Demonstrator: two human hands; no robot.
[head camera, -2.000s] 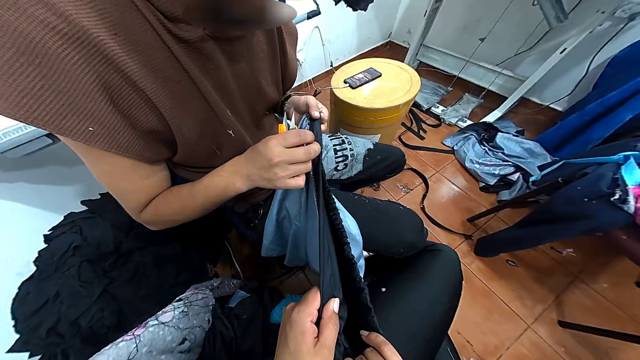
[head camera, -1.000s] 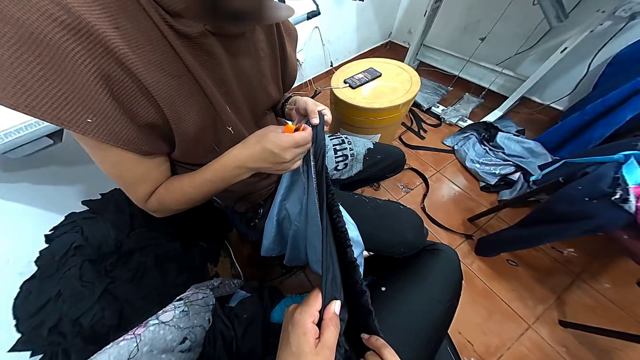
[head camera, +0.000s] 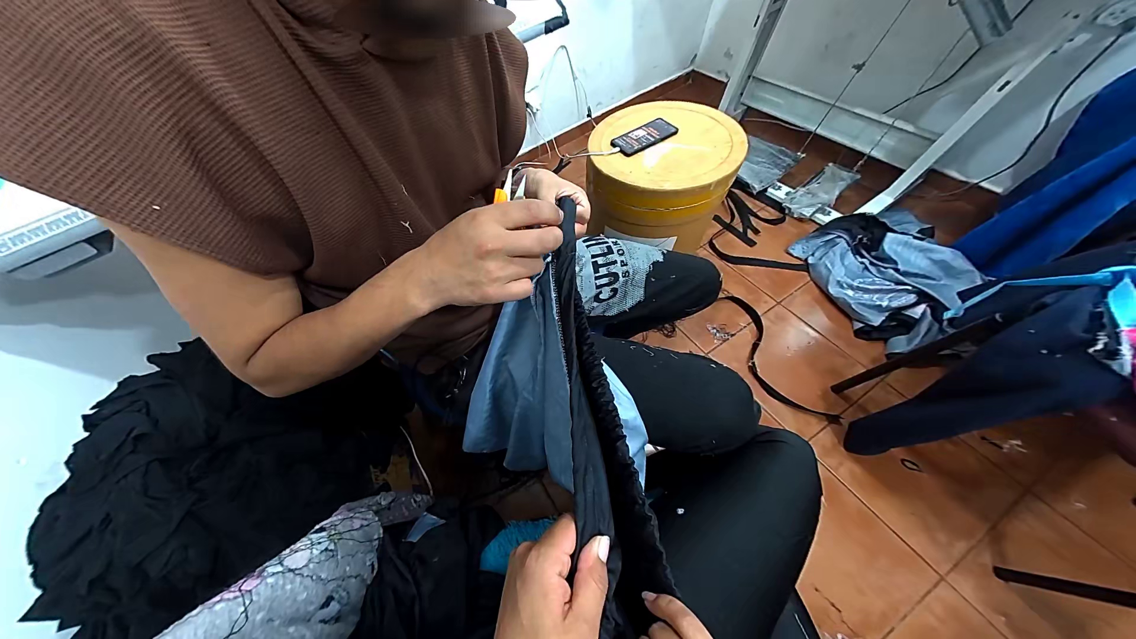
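Observation:
At the bottom centre my left hand (head camera: 552, 581) pinches the edge of a black fabric strip (head camera: 587, 444) sewn to a blue-grey cloth (head camera: 510, 390). My right hand (head camera: 672, 619), partly cut off by the lower frame edge, holds the gathered black edge (head camera: 621, 461) of the same piece between its fingers. The strip runs upward, taut, to a co-worker's two hands (head camera: 501, 253), which grip its far end. Small snips with an orange handle (head camera: 502, 194) show in the co-worker's hand, blades pointing up.
A co-worker in brown sits opposite, legs crossed near mine. Black cloth pieces (head camera: 177, 497) are heaped at left beside a grey patterned fabric (head camera: 311, 568). A yellow drum (head camera: 666, 186) bears a phone (head camera: 644, 137). Grey and black garments (head camera: 887, 275) and a black strap (head camera: 759, 355) lie on the tiles.
The co-worker's nearer hand has shifted along the top of the strip, and the snips in it have turned. Both my hands have kept their hold in nearly the same place.

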